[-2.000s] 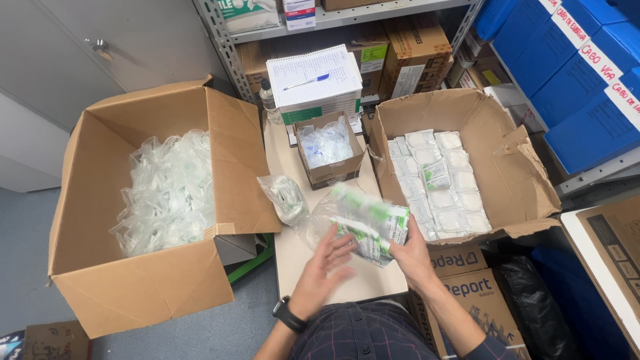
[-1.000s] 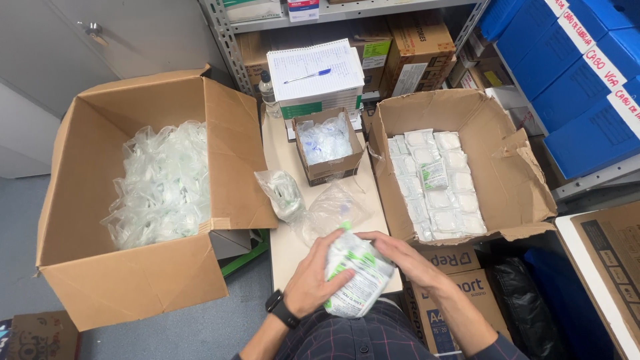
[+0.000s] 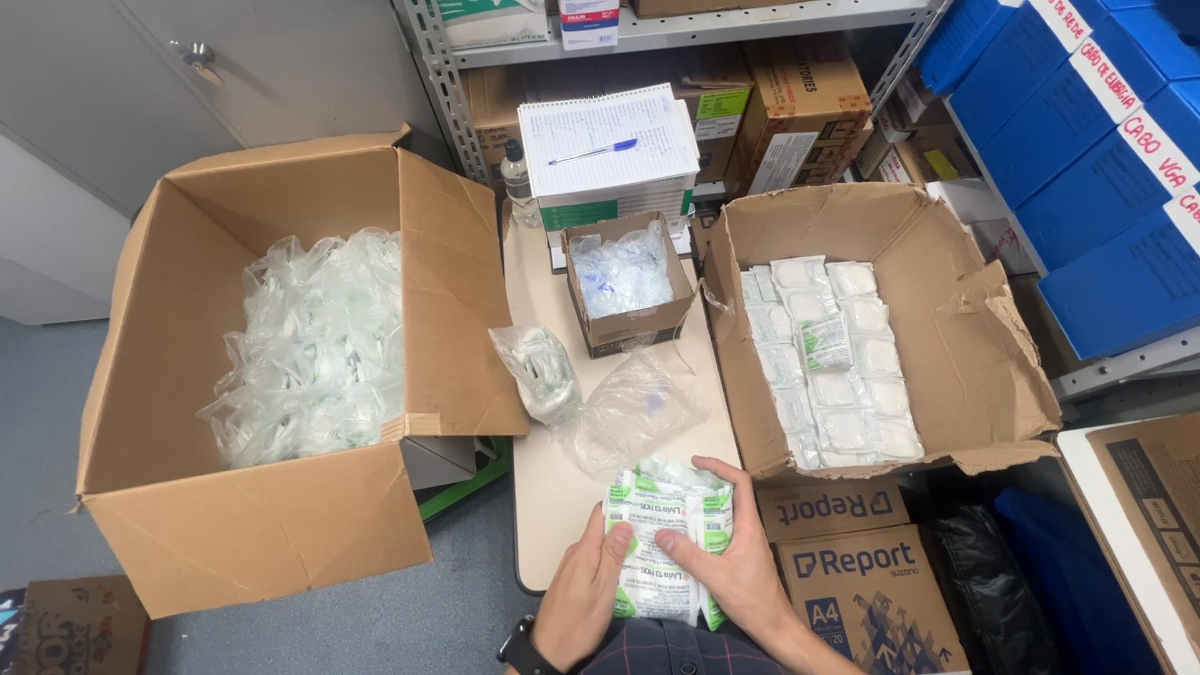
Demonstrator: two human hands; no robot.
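Both of my hands hold a bundle of white and green printed packets [image 3: 661,553] upright near my body. My left hand [image 3: 577,586] presses its left side, my right hand [image 3: 736,572] its right side, thumbs on the front. Just beyond lies an empty-looking clear plastic bag [image 3: 633,412] on the cream tabletop [image 3: 544,478]. A filled clear bag of packets [image 3: 536,373] rests left of it. The small cardboard box [image 3: 637,323] holds clear and bluish plastic bags. Filled bags [image 3: 323,347] lie in the left carton; rows of white packets [image 3: 844,375] lie in the right one.
A large open carton [image 3: 253,534] stands left and a torn-edged carton [image 3: 984,356] right. Behind the small box are a spiral notebook [image 3: 600,141] with a blue pen [image 3: 592,152], a clear bottle [image 3: 517,183] and metal shelving [image 3: 694,33]. Blue file boxes [image 3: 1116,253] line the right.
The clear bag that was at my hands two seconds ago lies flat on the tabletop. The bundle is turned more upright than one second ago, and my hands have moved to its two sides.
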